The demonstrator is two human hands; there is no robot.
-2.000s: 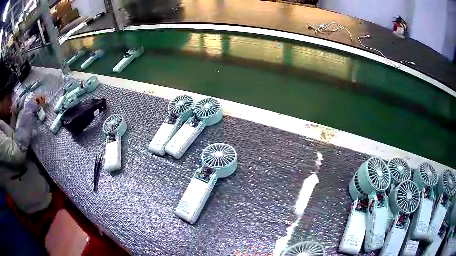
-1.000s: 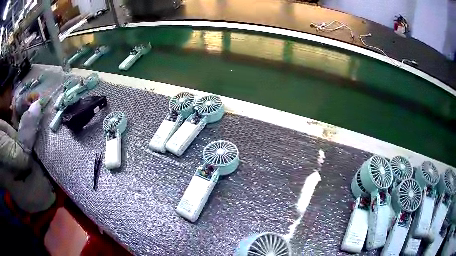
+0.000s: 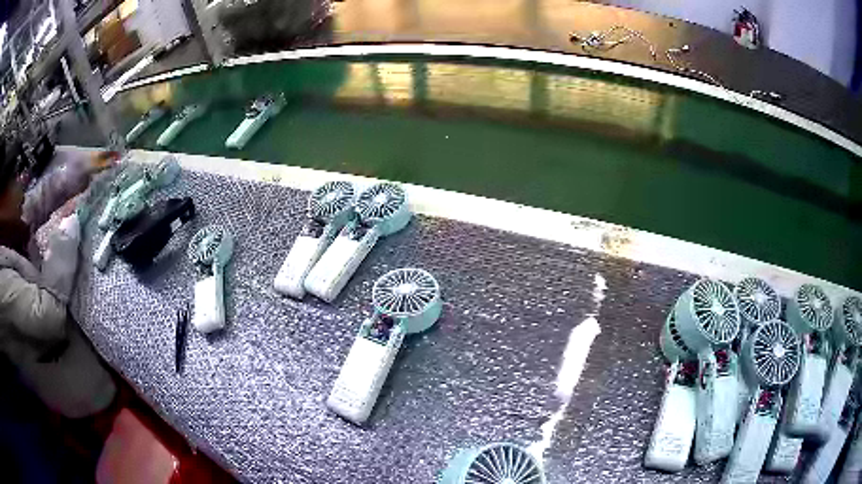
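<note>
Neither of my hands is in the picture. A mint-green fan head (image 3: 493, 467) is cut off by the bottom edge; what holds or supports it is hidden. A part-assembled handheld fan (image 3: 364, 380) lies on the grey textured mat (image 3: 491, 350), with dark and red parts showing at its neck. Two more fans (image 3: 345, 260) lie side by side beyond it, near the belt. Another single fan (image 3: 210, 301) lies to the left.
Several fans (image 3: 715, 406) cluster at the right. A green conveyor (image 3: 473, 142) with fans at its far left runs beyond the bench. Dark tweezers (image 3: 181, 338), a black object (image 3: 151, 234), a neighbouring person's sleeve (image 3: 33, 307) and a red stool (image 3: 137, 452) are at left.
The fan head at the bottom edge has moved left from its place two seconds ago. The neighbouring person's arms have moved toward the fans beside them. The view has shifted slightly.
</note>
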